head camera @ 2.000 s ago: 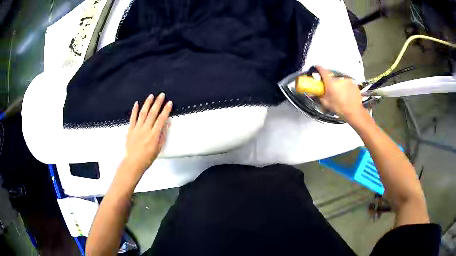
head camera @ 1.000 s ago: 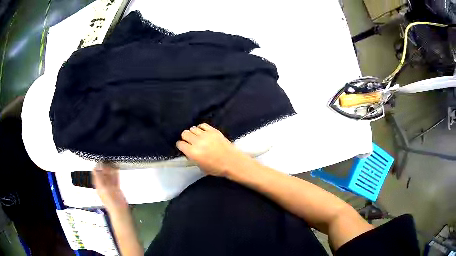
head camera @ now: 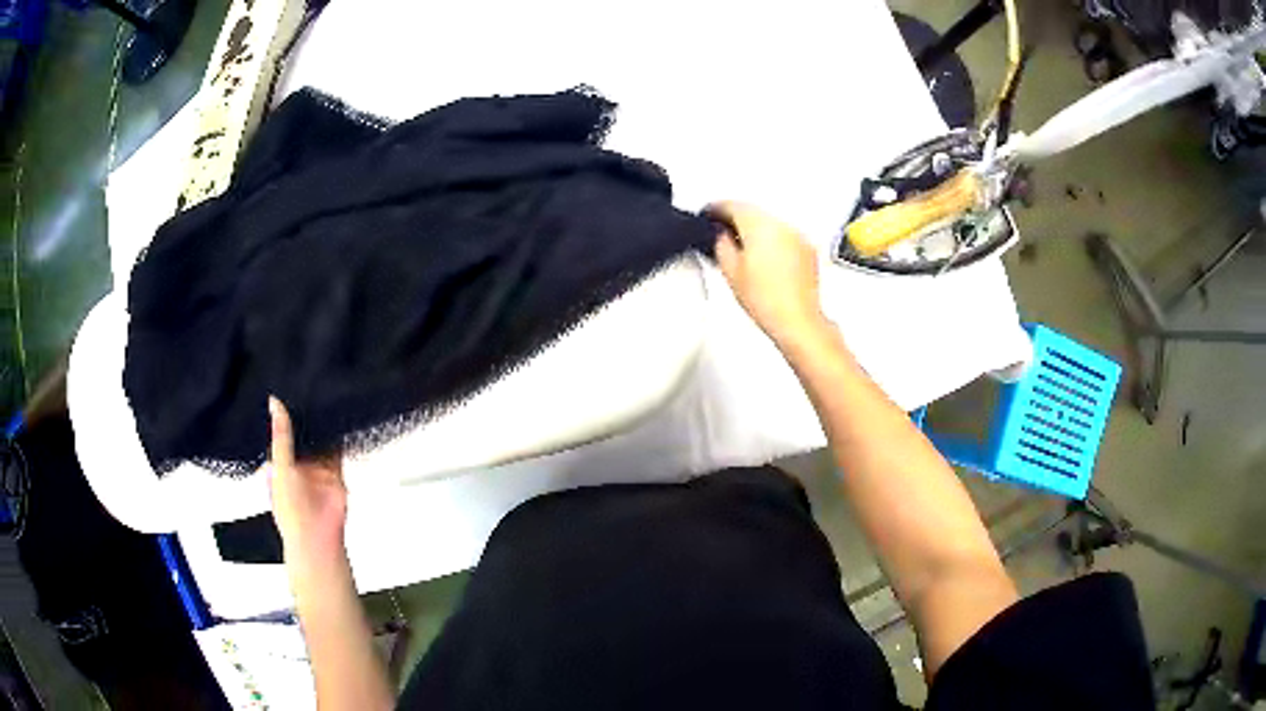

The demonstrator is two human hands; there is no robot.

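Observation:
The black skirt (head camera: 403,264) lies bunched and creased over the white padded pressing arm (head camera: 597,375), its lace-like edge running along the side nearest me. My left hand (head camera: 307,486) is at the near edge, thumb on top of the cloth and fingers hidden beneath it. My right hand (head camera: 764,264) pinches the right corner of the skirt. The steam iron (head camera: 927,208), with a yellow-orange handle, stands on the right side of the white ironing table (head camera: 791,111), out of my hands.
A pale spotted bar (head camera: 229,111) lies at the far left. A white-wrapped hose (head camera: 1125,104) trails right from the iron. A blue plastic crate (head camera: 1062,417) is at the right beyond the table edge. A dark patch (head camera: 250,540) shows near left.
The iron has been let go and rests at the right. The skirt is no longer spread flat but bunched. My right hand has moved from the near edge to the skirt's right corner.

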